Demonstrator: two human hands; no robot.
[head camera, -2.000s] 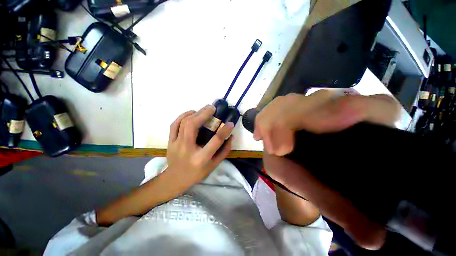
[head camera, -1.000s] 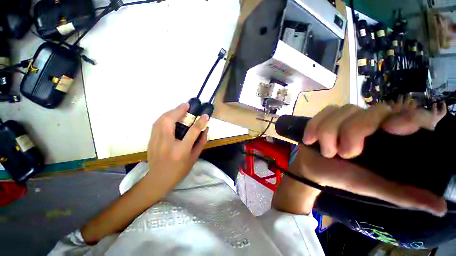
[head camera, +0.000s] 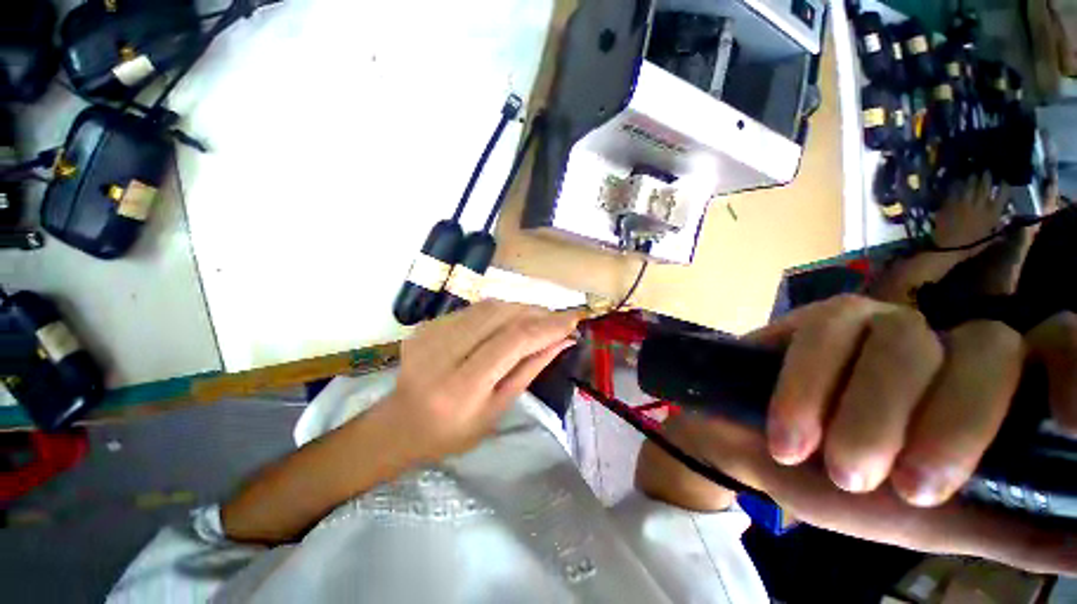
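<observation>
My right hand (head camera: 880, 407) is wrapped around a thick black electric screwdriver (head camera: 709, 375), its front end pointing left past the bench edge. My left hand (head camera: 478, 360) is at the bench edge with thumb and fingertips close together, just left of the screwdriver's front; whether they pinch something small is unclear. Two slim black corded units with pale label bands (head camera: 428, 274) (head camera: 468, 283) lie side by side on the white sheet (head camera: 343, 177), untouched, their leads pointing away. The screw feeder (head camera: 697, 130) stands beyond, its shiny metal outlet (head camera: 639, 207) facing me.
Cardboard (head camera: 750, 248) lies under the feeder. Larger black units (head camera: 109, 179) lie at the left. Many black units (head camera: 903, 106) are piled at the far right, beside another person's hand (head camera: 971, 210). A thin black wire (head camera: 638, 287) hangs from the feeder. A red stool (head camera: 605, 360) is below the edge.
My left hand has let go of the two units and moved right along the edge towards the screwdriver. My right hand and screwdriver have moved lower, away from the feeder outlet.
</observation>
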